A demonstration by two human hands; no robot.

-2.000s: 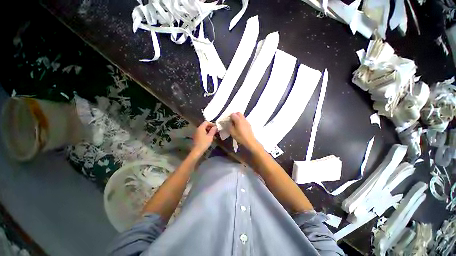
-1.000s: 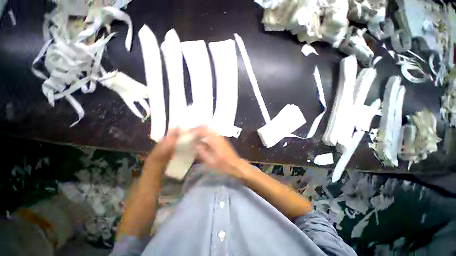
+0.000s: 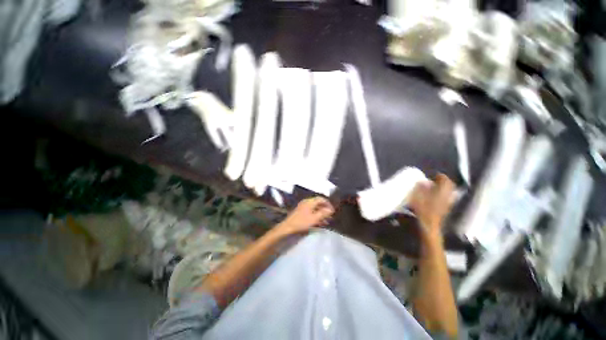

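Note:
Several curved white cut pieces lie side by side in stacks point(image 3: 290, 133) in front of me. A narrow white tie strip point(image 3: 364, 133) lies right of them, its lower end at a folded white bundle point(image 3: 388, 195) on the table. My right hand point(image 3: 433, 199) is at the right end of this bundle, fingers bent round it; blur hides the exact grip. My left hand point(image 3: 313, 214) is below the stacks near the table edge, fingers curled, with nothing visible in it.
Tangled strips point(image 3: 163, 60) lie left of the stacks. Cream-white bundles point(image 3: 458, 40) are heaped at the back right. Long white piles point(image 3: 495, 179) lie at the right. A pale basket point(image 3: 189, 269) and a brownish bucket point(image 3: 76, 249) stand below the table edge, by floor scraps.
My hands have parted. My right hand has moved right to the lying bundle. The folded piece that was between both hands no longer shows there. The view has shifted and turned.

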